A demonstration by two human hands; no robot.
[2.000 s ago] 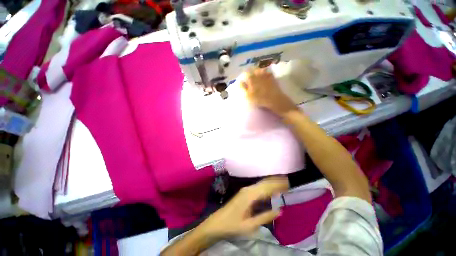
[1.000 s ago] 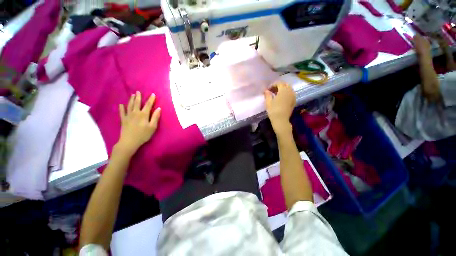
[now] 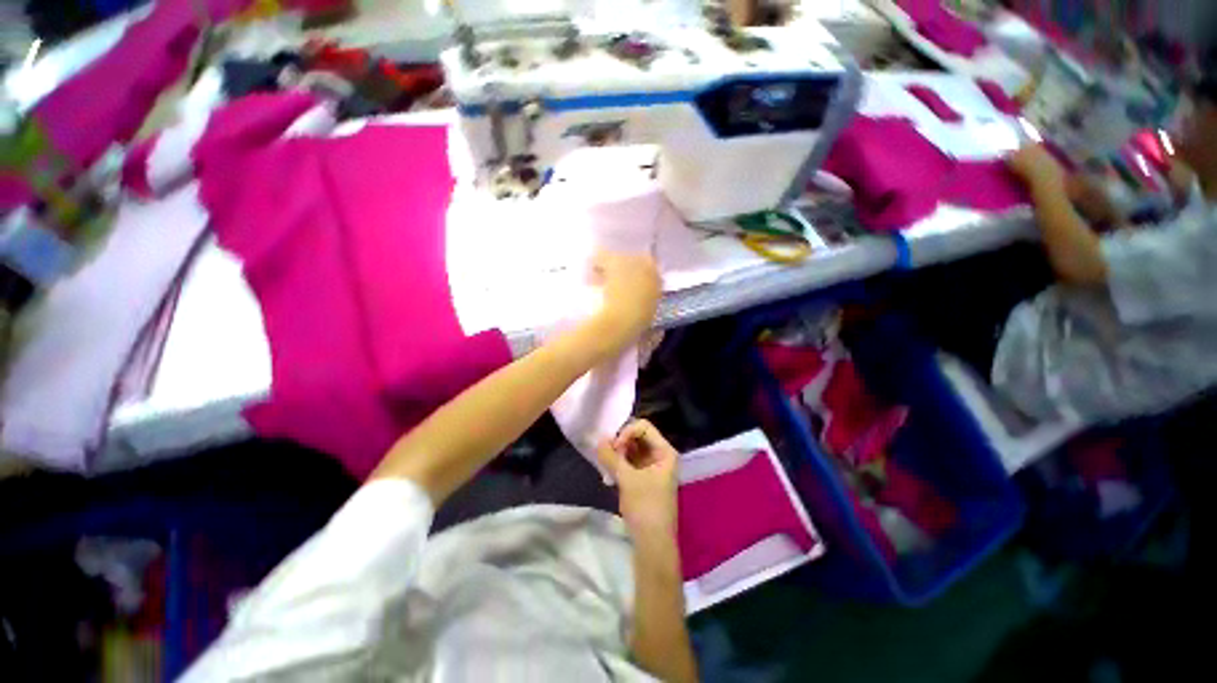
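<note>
A pale pink panel (image 3: pixel 617 214) runs from the machine bed over the table's front edge. My left hand (image 3: pixel 623 296) is on the panel near the table edge, gripping it. My right hand (image 3: pixel 643 460) pinches its lower end over my lap. The white sewing machine (image 3: pixel 614 118) with a blue stripe stands behind; its needle area is too small to make out. A large magenta panel (image 3: pixel 350 254) lies left of the machine head and hangs over the front edge.
Scissors (image 3: pixel 774 240) lie right of the machine. A white box (image 3: pixel 809 534) with magenta pieces is by my lap. A blue crate (image 3: pixel 994 500) holds red and pink pieces. Pale panels (image 3: pixel 83 320) lie at left. Another person's arm (image 3: pixel 1068 227) reaches in at right.
My left hand has moved right, from the magenta panel to the pale panel. My right hand has moved down towards my lap. The pale panel now hangs over the edge. The view has shifted.
</note>
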